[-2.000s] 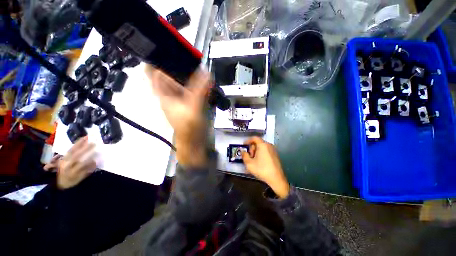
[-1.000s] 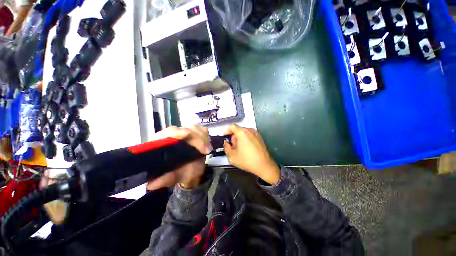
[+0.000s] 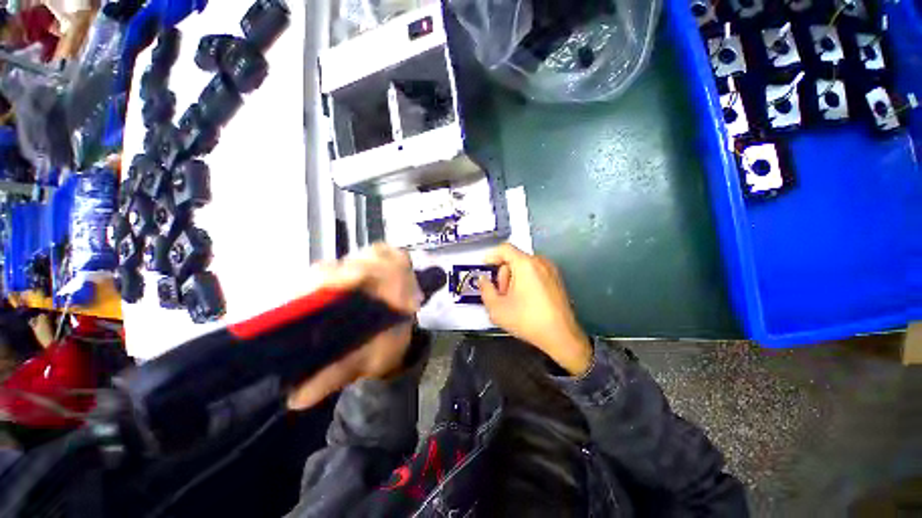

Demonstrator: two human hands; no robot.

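Note:
My left hand (image 3: 379, 304) is closed around the front part of the black electric screwdriver (image 3: 268, 354) with a red strip. The tool lies nearly level, its dark nose pointing right, close to the left side of a small black housing (image 3: 471, 284) with a silver face. The housing sits on the white work sheet (image 3: 437, 316). My right hand (image 3: 536, 307) holds the housing at its right side with thumb and fingertips. Whether the screwdriver's tip touches the housing cannot be told. The white screw feeder (image 3: 394, 159) stands just behind the sheet.
Black housings (image 3: 189, 184) lie in loose rows on a white board (image 3: 265, 152) at left. A blue bin (image 3: 831, 243) at right holds rows of assembled units (image 3: 760, 167). A clear bag (image 3: 566, 61) with dark contents lies behind the feeder. Another person's red clothing (image 3: 51, 379) shows at far left.
The screwdriver has come down from its raised position above the board to bench level. Since one second ago its nose has drawn slightly left, uncovering the housing. The view has also shifted.

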